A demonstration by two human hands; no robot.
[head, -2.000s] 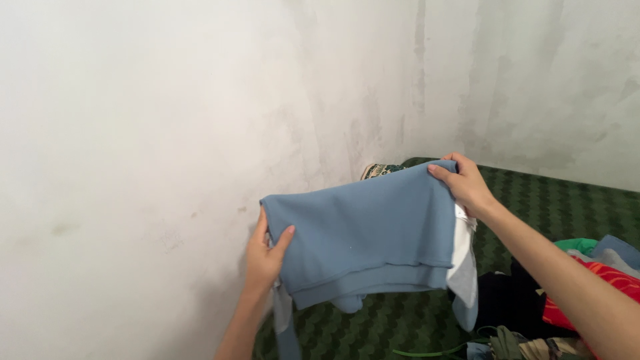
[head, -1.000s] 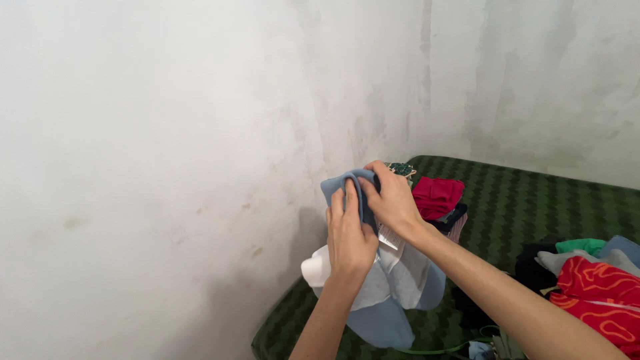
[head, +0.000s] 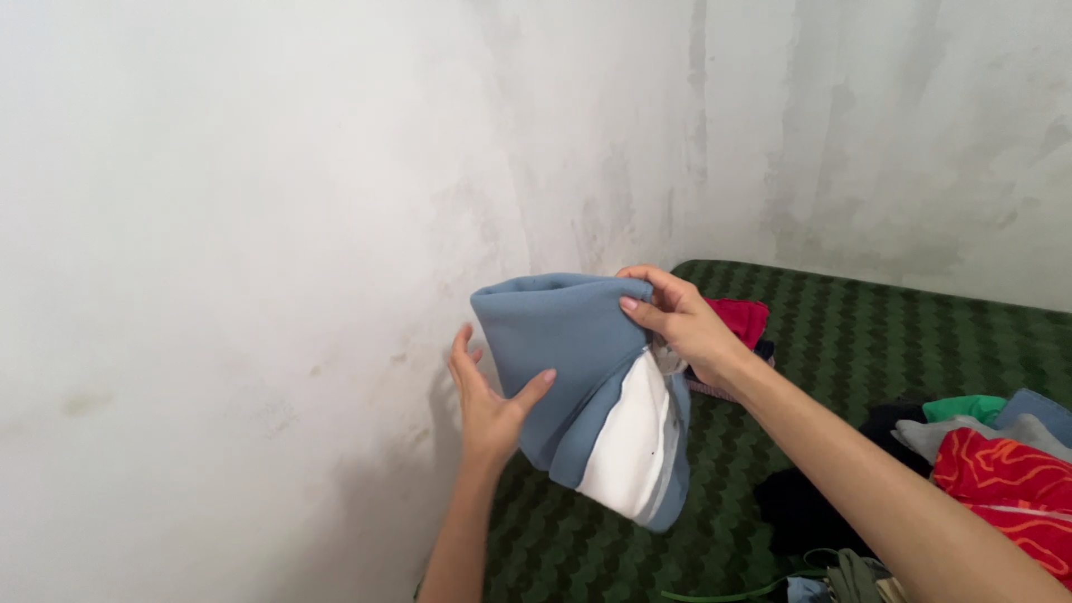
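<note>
A blue garment with white parts (head: 569, 352), folded over on itself, hangs in the air above the green patterned mattress (head: 888, 343). My right hand (head: 678, 322) pinches its upper right corner between thumb and fingers. At the garment's left side is my left hand (head: 498, 410), thumb spread over the front and fingers apart beside the edge; whether it presses on the cloth is hard to tell. The white part shows at the lower right of the bundle. Partly hidden behind my right hand lies a red folded cloth (head: 741, 318) on a small stack.
A loose heap of clothes lies at the right: a red garment with orange lines (head: 997, 469), a green cloth (head: 963, 408), a grey one (head: 955, 435) and a black one (head: 808, 507). A stained white wall (head: 251, 251) borders the mattress on the left and behind.
The blue garment was held spread between both hands, then bunched with both hands close together. Now it is folded narrower, and my left hand has come away from the top to its left side.
</note>
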